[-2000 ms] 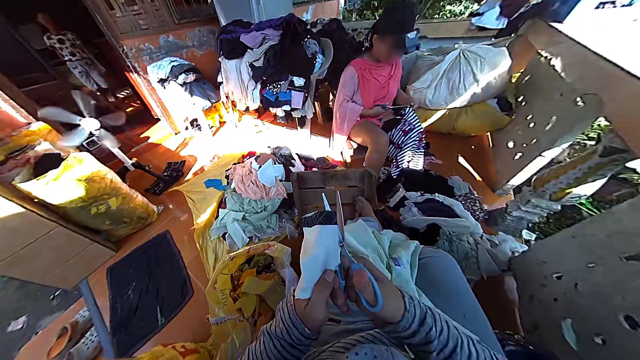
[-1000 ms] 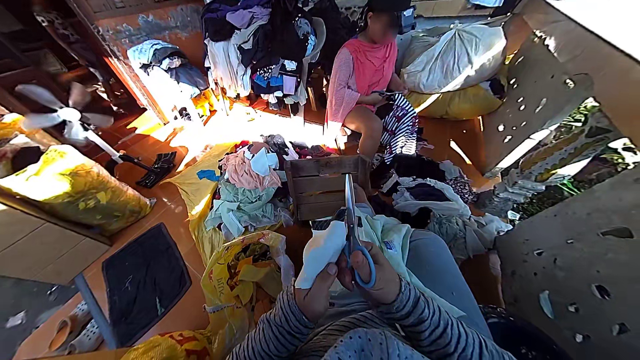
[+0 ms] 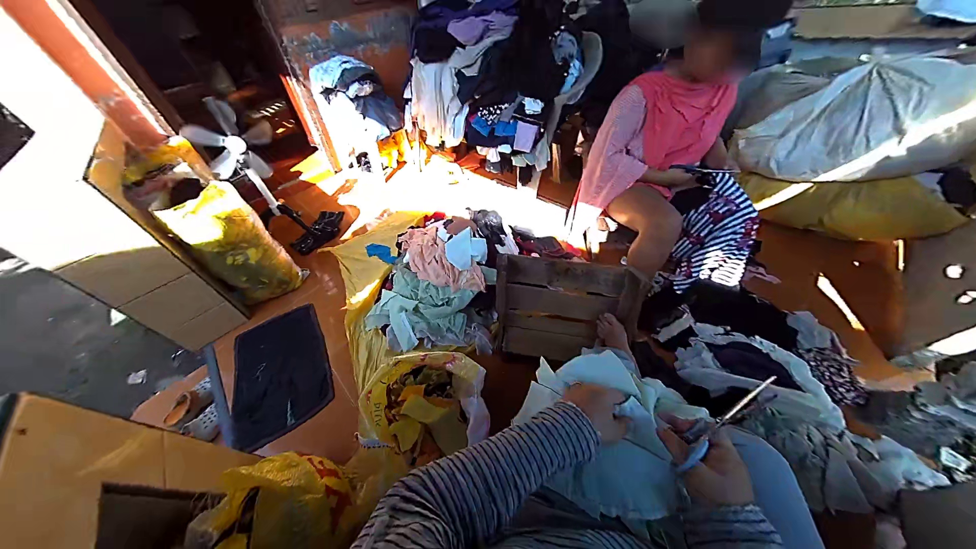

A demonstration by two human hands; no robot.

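Observation:
Pale green-white cloth (image 3: 602,465) lies across my lap. My left hand (image 3: 598,412) is closed on this cloth near its upper middle, with a small pale piece bunched at the fingers. At the lower right, my right hand (image 3: 709,457) holds blue-handled scissors (image 3: 743,402), whose blades point up and to the right, away from the cloth. The right fingers also seem to touch the cloth's edge. Whether the blades are closed is hard to tell.
A wooden crate (image 3: 560,305) stands in front of my foot. Beside it are a heap of cloth scraps (image 3: 435,282), an open yellow sack (image 3: 374,412) and dark and pale cloths (image 3: 762,351). A seated person (image 3: 656,137) holds striped fabric (image 3: 717,229). A fan (image 3: 232,145) stands left.
The small white cloth piece and scissors, earlier held upright together before me, are no longer so. My hands have moved apart and down to the lap cloth; the scissors now tilt right. The view has shifted.

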